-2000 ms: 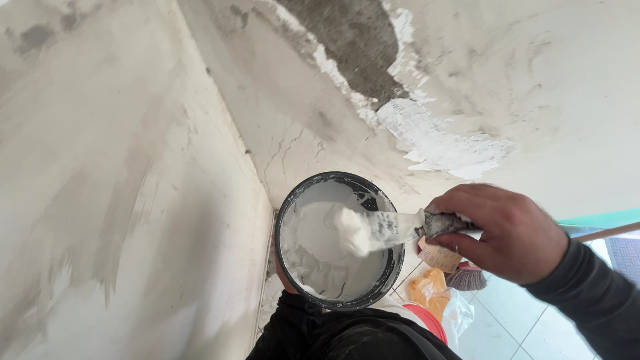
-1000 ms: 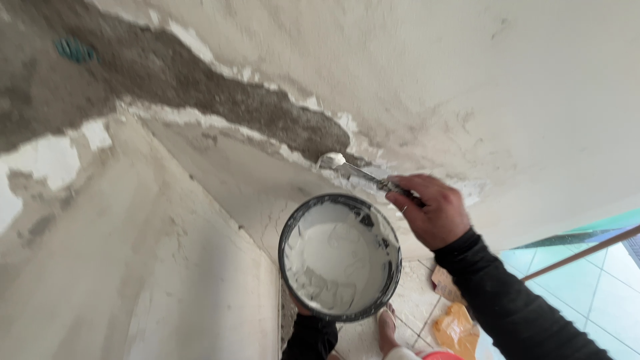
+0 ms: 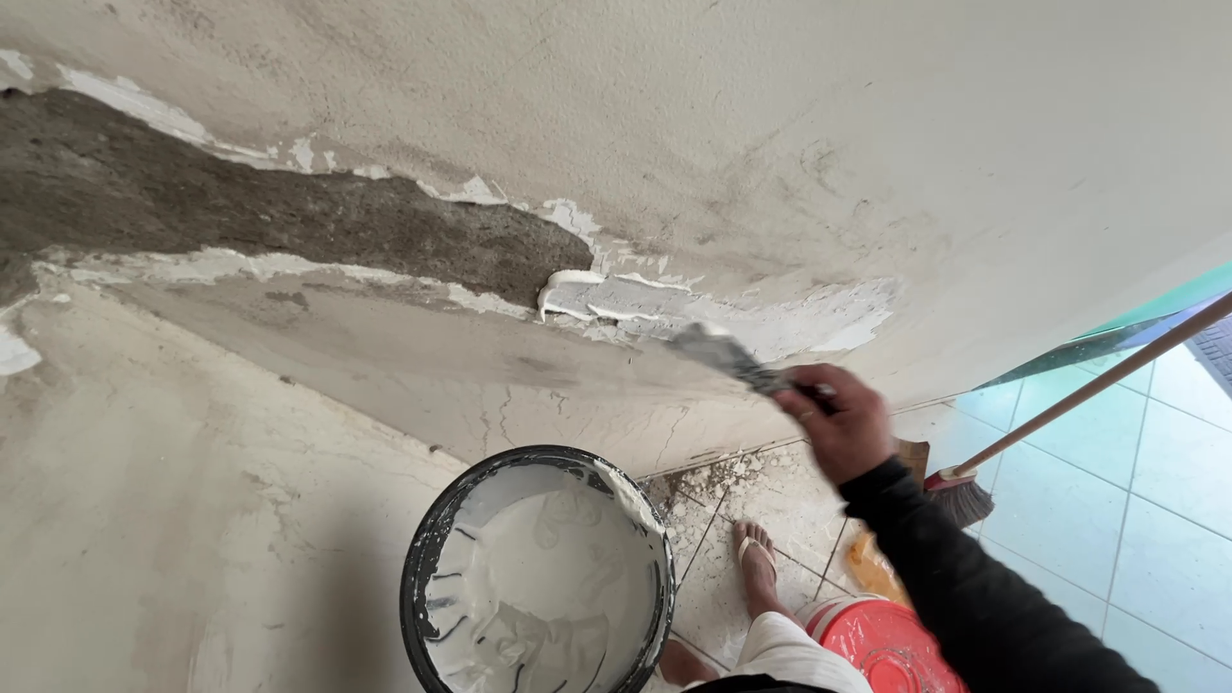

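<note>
My right hand (image 3: 847,419) grips a putty knife (image 3: 722,354), its blade blurred and close to the wall below a band of white filler (image 3: 760,313). Fresh, wet filler with raised edges covers the right end of a long strip of bare grey mortar (image 3: 318,217), which has flaking paint along both sides. Below, at the bottom centre, is a black bucket (image 3: 416,577) of white filler paste (image 3: 568,558), with a thick smear on its upper right rim. My left hand is out of view.
A broom (image 3: 962,496) with a long wooden handle leans at the right over floor tiles (image 3: 1068,481). A red-lidded bucket (image 3: 881,645) and an orange plastic bag (image 3: 874,568) stand near my sandalled foot (image 3: 757,563). Plaster crumbs lie along the wall's base.
The putty knife has gone from above the bucket to the wall. New wet filler now covers the right end of the bare strip. The view has shifted.
</note>
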